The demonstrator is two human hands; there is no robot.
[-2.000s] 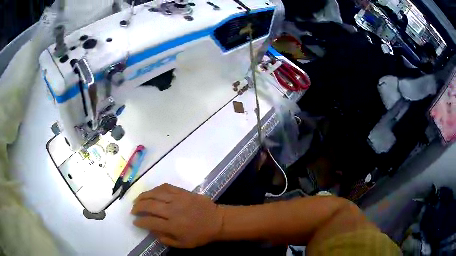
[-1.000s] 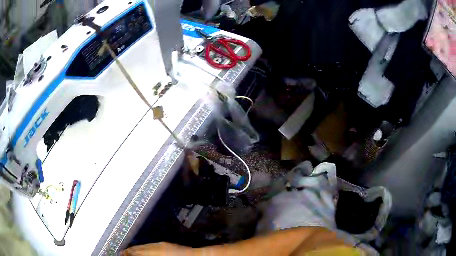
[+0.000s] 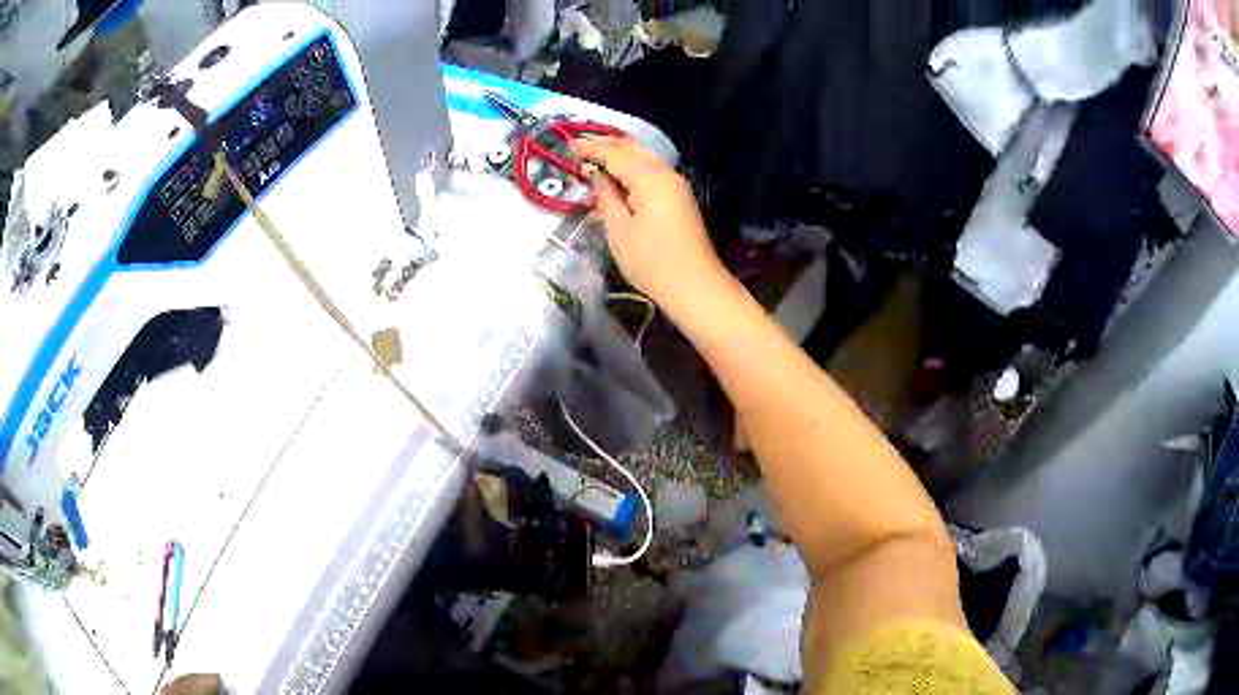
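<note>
The red-handled shears (image 3: pixel 534 174) lie at the far end of the white machine table, blades pointing up and left. My right hand (image 3: pixel 636 201) reaches them from the lower right; its fingers close on the right side of the handles and hide part of the loops. The shears still rest on the table end. A fingertip-sized part of my left hand (image 3: pixel 192 684) shows at the bottom edge; the rest is cut off. A slim red and blue tool (image 3: pixel 170 591) lies on the machine bed at lower left.
The white JACK sewing machine (image 3: pixel 82 333) stands at left. A cord hangs across its bed. The ruler strip (image 3: pixel 394 523) runs along the table edge. A clear plastic bag (image 3: pixel 612 373) and white cable (image 3: pixel 632 475) hang beside it. Dark cloth and scraps lie at right.
The view has swung right, towards the table end. My right hand has gone from the table's front edge, through the bottom of the view, up to the shears.
</note>
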